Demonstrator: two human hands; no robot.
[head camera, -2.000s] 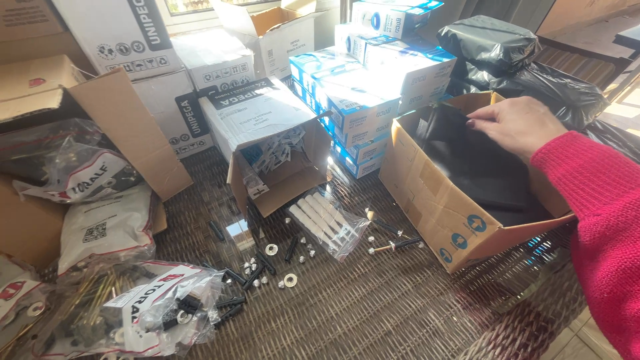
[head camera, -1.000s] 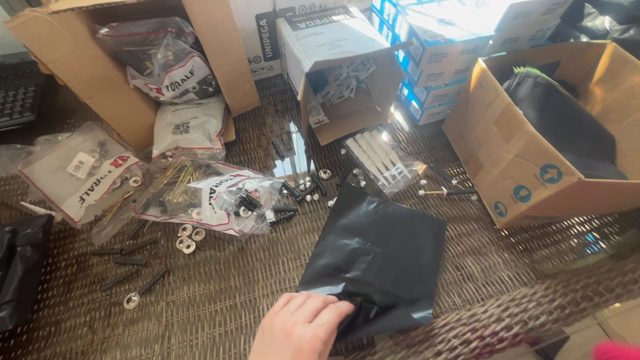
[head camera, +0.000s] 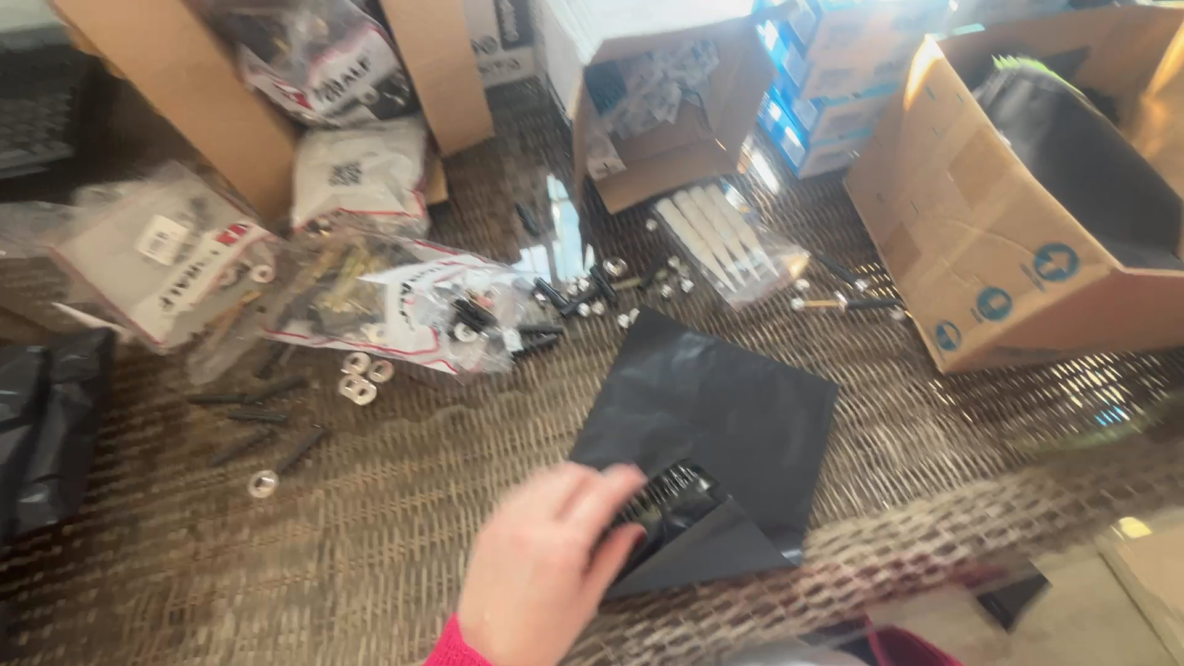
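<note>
A black plastic mailing bag (head camera: 712, 407) lies flat near the table's front edge. My left hand (head camera: 560, 546) pinches its near left part between thumb and fingers, by a raised, folded flap; a dark, shiny patch with small pale marks shows beside the fingertips. My right hand is out of view. To the right, a cardboard box (head camera: 980, 231) holds more black bags. Beyond the bag lie a clear packet of white tapered sticks (head camera: 712, 236) and small metal nuts. Left of it are clear bags of hardware (head camera: 444, 310), metal washers (head camera: 359, 379) and black rods (head camera: 301, 449).
An open white carton (head camera: 657, 176) with small packets stands at the back, beside stacked blue-and-white boxes (head camera: 828, 120). An open cardboard box (head camera: 435, 74) with hardware bags is at back left. A black wrapped parcel (head camera: 55, 416) sits at the left edge.
My right hand was in the cardboard box two seconds ago and is gone from view. The black bag on the table appears in the later frames, with my left hand at its near edge.
</note>
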